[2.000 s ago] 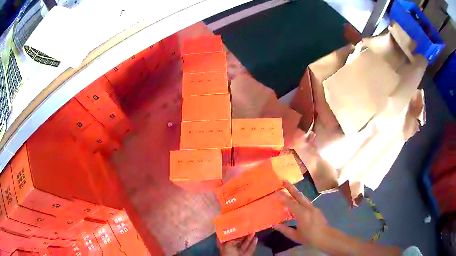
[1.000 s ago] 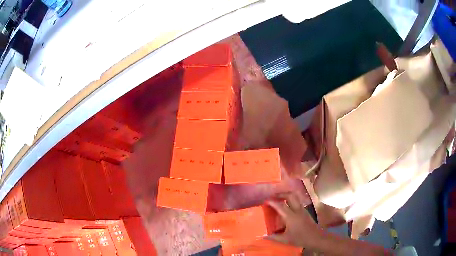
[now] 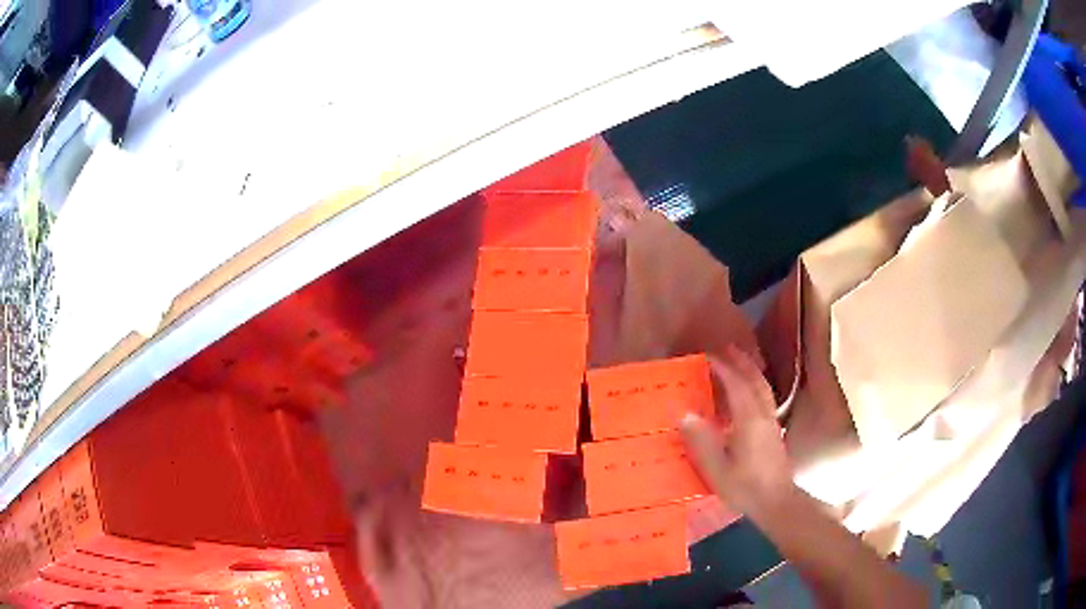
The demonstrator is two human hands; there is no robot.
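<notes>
Three orange product boxes form a short column at the right: a far box (image 3: 649,399), a middle box (image 3: 643,473) and a near box (image 3: 623,547). My right hand (image 3: 744,434) lies at the right ends of the far and middle boxes, thumb and fingers spread, touching them but not closed round either. A longer column of orange boxes (image 3: 528,345) stands just to the left, with a slightly offset box (image 3: 486,481) at its near end. My left hand cannot be made out.
Orange box stacks (image 3: 197,476) stand at the left, partly under the white shelf (image 3: 393,179). An open brown carton (image 3: 929,297) with torn flaps is at the right. The reddish board (image 3: 405,416) lies beside the dark green bench top (image 3: 762,167).
The boxes I handled at the lower right now stand in the short column. My right hand has moved up to the far box, which sits slightly tilted. The view has shifted.
</notes>
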